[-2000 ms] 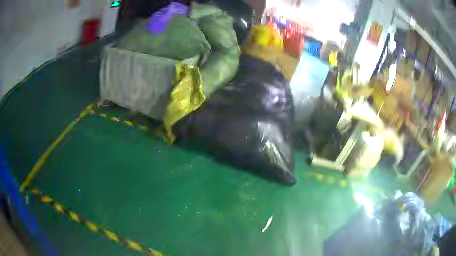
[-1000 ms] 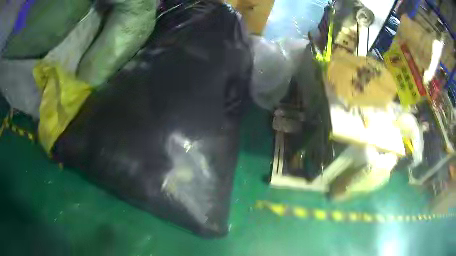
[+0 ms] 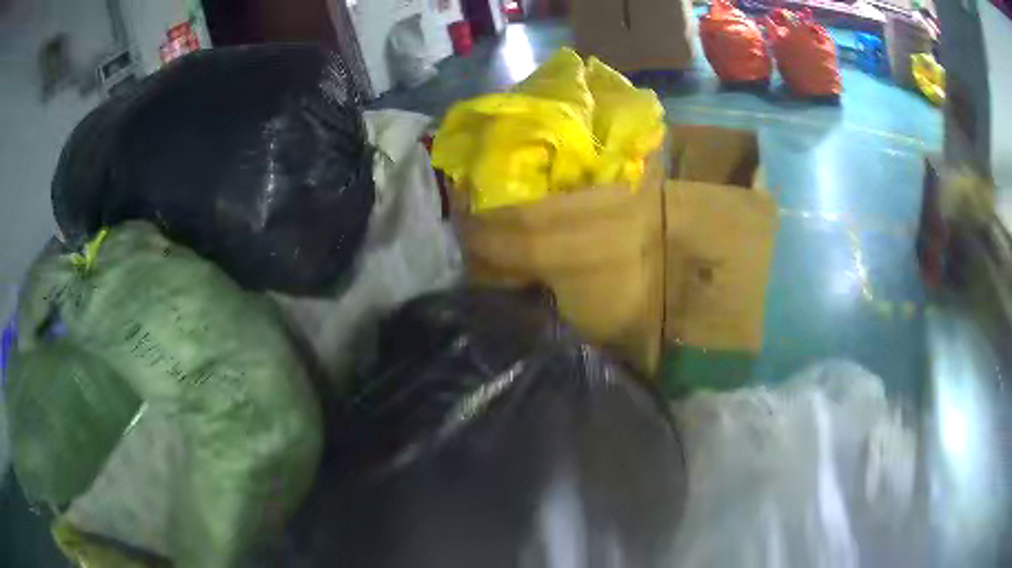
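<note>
Neither of my hands is in the picture. Nearest in front of me is a large glossy black plastic bag (image 3: 499,444), bulging and cut off by the bottom edge. Behind it stands a brown cardboard carton (image 3: 566,250) with crumpled bright yellow woven sacks (image 3: 544,133) heaped on top. At the left is a pale green woven sack (image 3: 211,377) with a yellow-green tie at its top. A second black plastic bag (image 3: 222,166) lies above and behind the green sack.
An open cardboard box (image 3: 719,266) stands right of the carton. A whitish translucent bag (image 3: 799,466) is blurred at the lower right. Orange bags (image 3: 805,53) and another carton (image 3: 633,33) stand farther back on the green floor (image 3: 854,200). A wall is at the left.
The view has moved closer to the black bag and tilted up. The carton with yellow sacks now shows near the centre; the wooden frames and work area at the right have left the view.
</note>
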